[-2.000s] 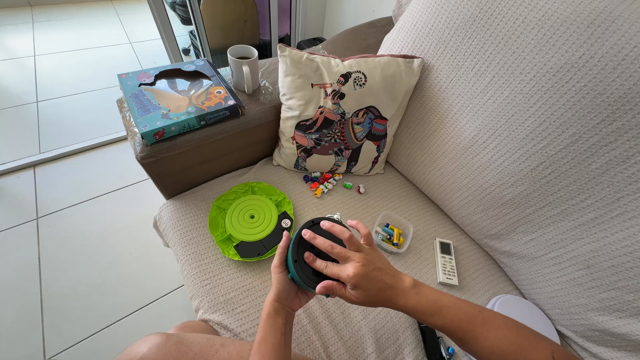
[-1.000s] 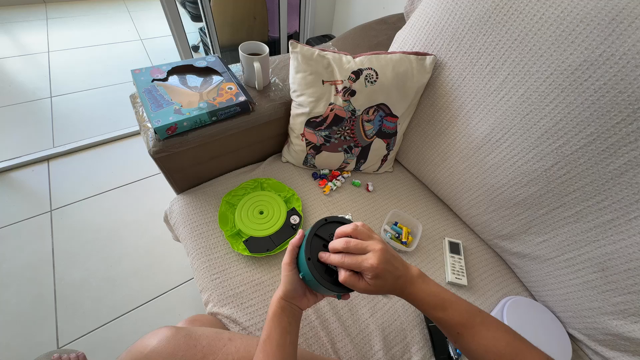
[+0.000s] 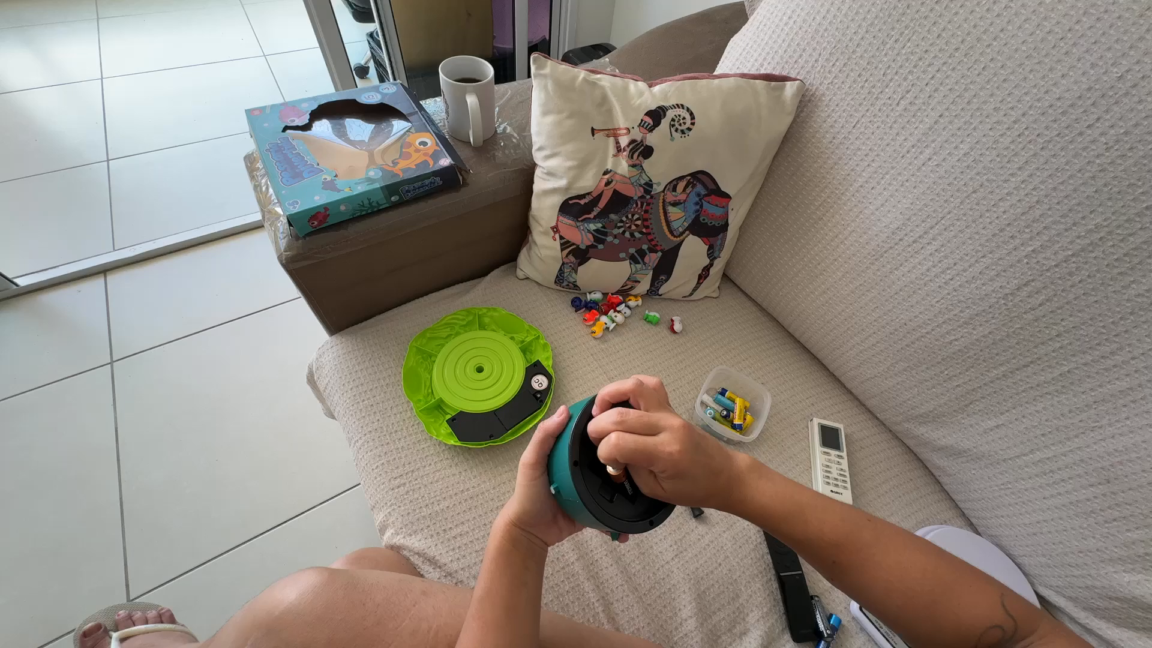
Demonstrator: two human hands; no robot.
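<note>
My left hand (image 3: 540,490) holds a round teal toy base (image 3: 565,472) by its side, tilted with its black underside towards me. Over that underside, the curled fingers of my right hand (image 3: 652,441) reach into the battery compartment, where the end of a battery (image 3: 616,471) shows. Whether my right fingertips grip anything is hidden. Left of my hands, a green toy disc (image 3: 479,369) with a black battery section lies on the sofa. To the right stands a clear plastic container (image 3: 763,407) of batteries. Small colourful toy fish (image 3: 615,311) lie in front of the cushion.
A patterned cushion (image 3: 630,207) leans at the back. On the armrest are a toy box (image 3: 355,153) and a white mug (image 3: 468,99) of dark drink. A white remote control (image 3: 830,459), a black object (image 3: 790,585) and loose batteries (image 3: 823,621) lie to the right.
The fingers of my right hand, spread over the black underside two seconds ago, have curled in at the compartment. A battery end now shows there. My left hand keeps its hold.
</note>
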